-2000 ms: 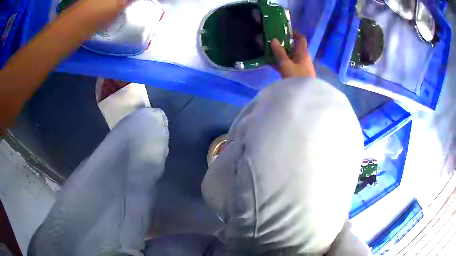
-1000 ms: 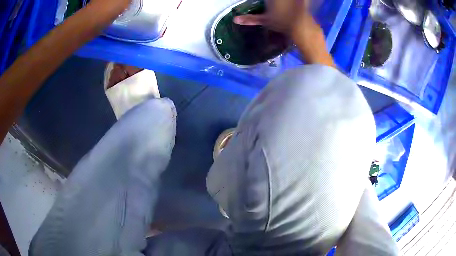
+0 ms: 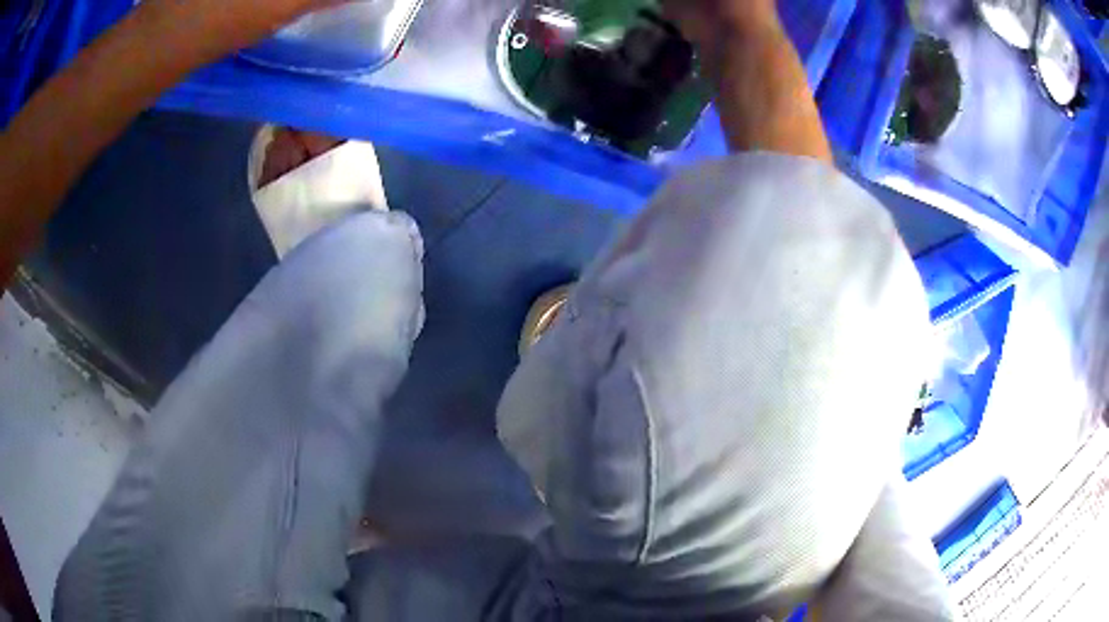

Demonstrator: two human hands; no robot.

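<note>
A glossy green housing (image 3: 590, 73) with a dark middle and silver rim lies on a whitish liner in the blue crate (image 3: 487, 136) at the top. My right hand (image 3: 718, 15) is at the housing's upper right, blurred and partly cut off by the top edge; its fingers cannot be made out. A silver cover (image 3: 335, 37) lies in the crate left of the housing, cut off at the top. My left forearm reaches over from the left to the top edge beside the cover; my left hand is out of the picture.
A second blue crate (image 3: 973, 219) at the upper right holds a green housing (image 3: 930, 91) and silver covers (image 3: 1056, 61). A lower crate (image 3: 1000, 352) at the right holds small green pieces. My knees and a white slipper (image 3: 319, 194) are below.
The rim and dark middle of the green housing look different, with more green showing now. My right hand has moved up from the housing's right side toward the top edge. The view has shifted slightly.
</note>
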